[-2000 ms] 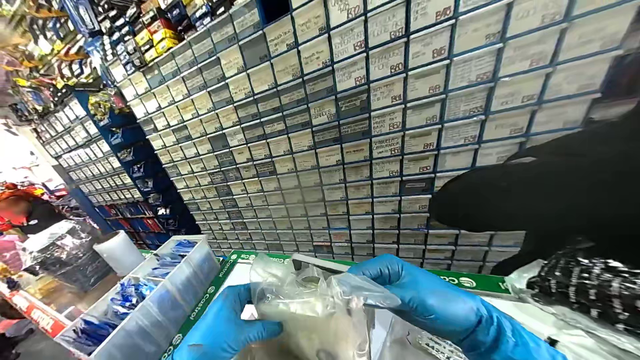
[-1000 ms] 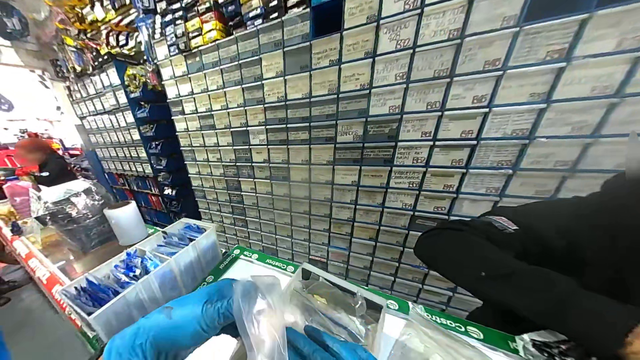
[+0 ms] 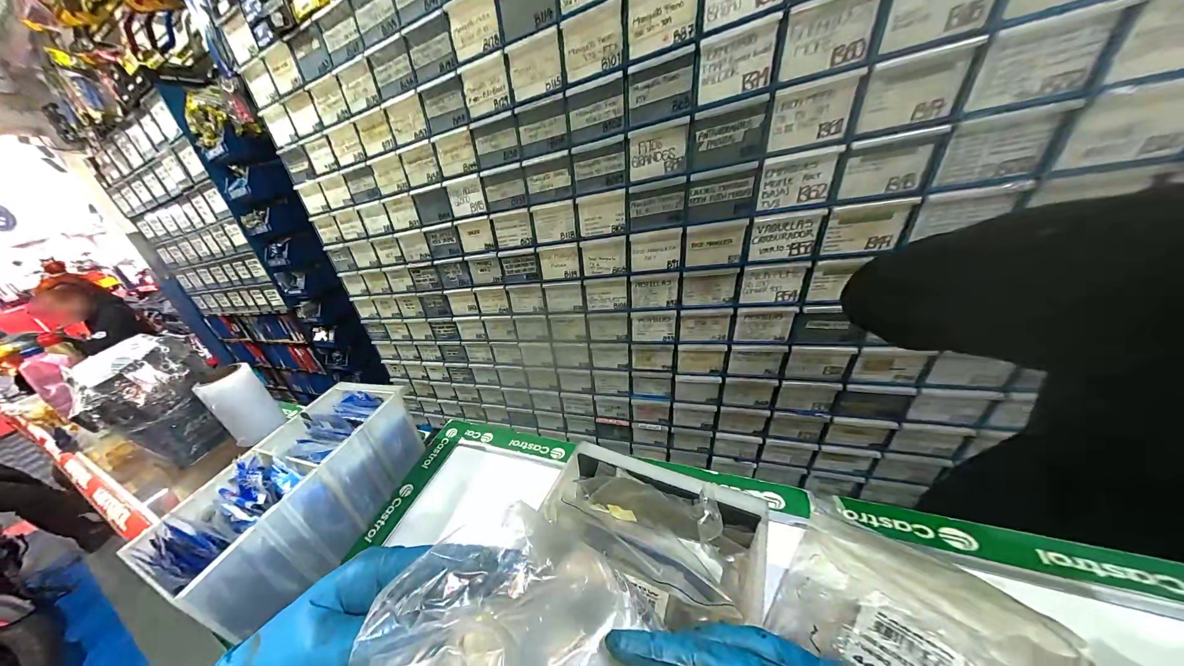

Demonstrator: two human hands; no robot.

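Both of my hands wear blue gloves and show at the bottom edge of the head view. My left hand holds the left side of a clear plastic bag; part of its fingers shows through the film. Across the front right of that bag lie the fingers of my right hand, whose palm is out of frame. Just behind the bag, a grey plastic drawer bin holds clear zip bags with small parts. A larger clear bag with a printed label lies to the right.
A translucent divided bin of blue packets stands at the left, beside a white roll. Green-edged counter trim borders the white top. Labelled small-parts drawers fill the wall. A person in black stands close at right; another person is far left.
The grey bin, partly behind my hands a second ago, now shows more fully. My right hand has moved from beside the bin to the clear bag's right side. The view has shifted.
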